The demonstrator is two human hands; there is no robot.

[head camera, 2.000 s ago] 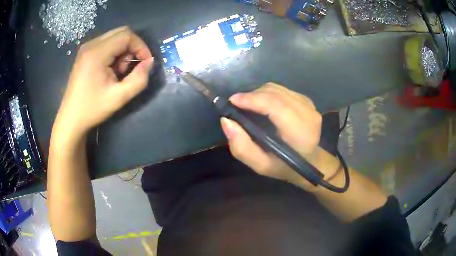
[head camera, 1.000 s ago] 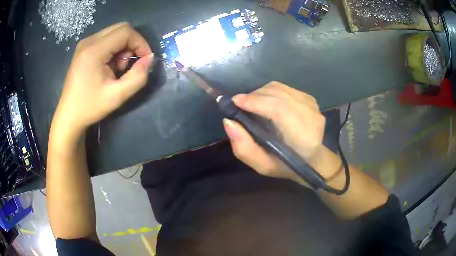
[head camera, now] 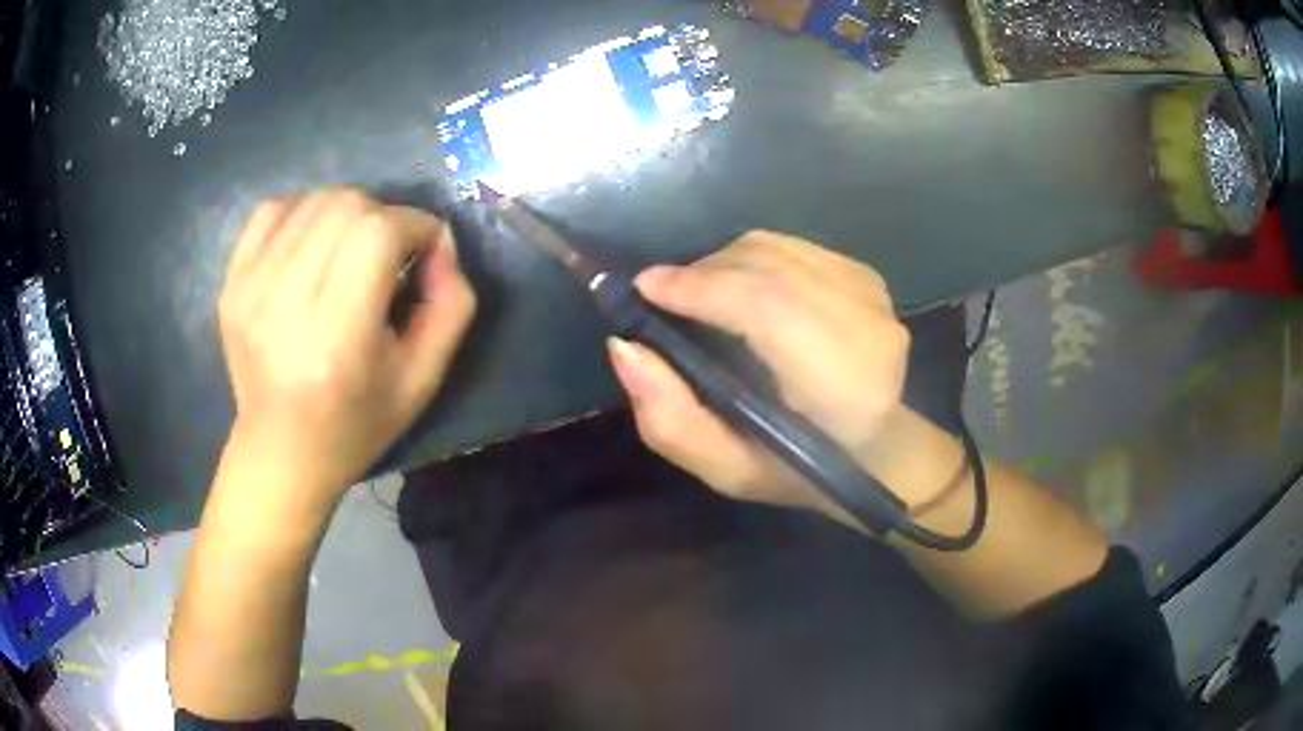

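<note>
A blue circuit board (head camera: 586, 112) with a glaring white middle lies tilted on the dark bench mat. My right hand (head camera: 772, 379) holds the black soldering iron (head camera: 743, 407) like a pen. Its tip is at the board's lower left corner. My left hand (head camera: 350, 321) is below and left of the board, fingers curled, thumb and index finger close together. A hint of thin solder wire (head camera: 415, 260) shows between them, mostly hidden by the fingers.
A pile of small clear components (head camera: 179, 54) lies at the upper left. More blue boards (head camera: 857, 26) lie at the top. A brown tray with metallic bits (head camera: 1072, 36) and a yellow-rimmed round pot (head camera: 1193, 157) are at right. Black racks (head camera: 50, 371) stand at far left.
My left hand has moved down and right, away from the board's edge, and turned knuckles up. The board and the iron have shifted slightly left.
</note>
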